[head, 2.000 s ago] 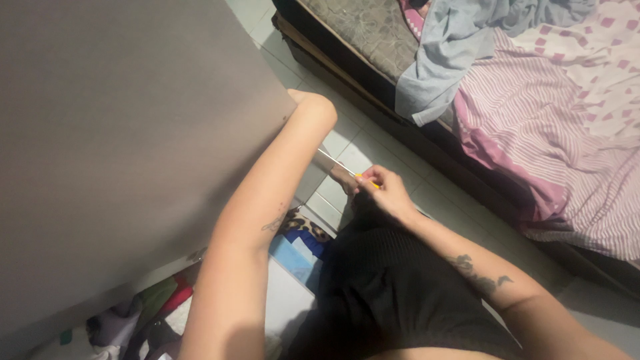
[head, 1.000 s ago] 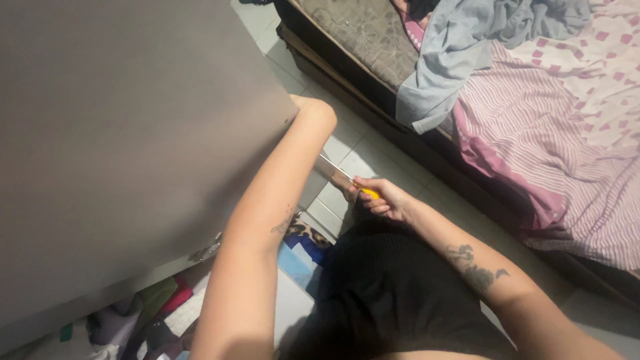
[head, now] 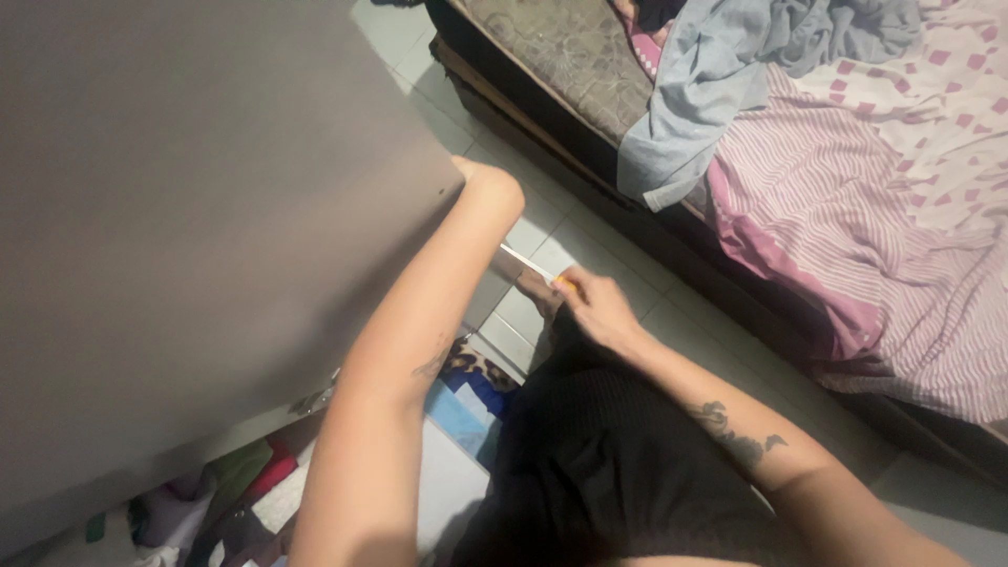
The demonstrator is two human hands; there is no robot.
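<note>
A large grey-brown panel, which looks like a cabinet door (head: 213, 205), fills the left of the view. My left hand (head: 492, 185) is bent around its far edge; the fingers are hidden behind the panel, so what they do there cannot be seen. My right hand (head: 591, 303) is closed on the yellow handle (head: 564, 283) of a screwdriver. Its thin metal shaft (head: 524, 260) points up and left toward the panel's edge and passes out of sight behind my left wrist. The tip is hidden.
At the right stands a bed with a patterned mattress (head: 551, 59), a grey-blue cloth (head: 693, 102) and a pink striped sheet (head: 835, 189). White floor tiles (head: 583, 244) run between bed and panel. Folded clothes (head: 465, 409) and a heap of clothes (head: 252, 472) lie below the panel. My foot (head: 539, 291) is on the floor.
My right hand has shifted and turned around the yellow handle, which showed more one second ago. My left hand has stayed at the panel's edge.
</note>
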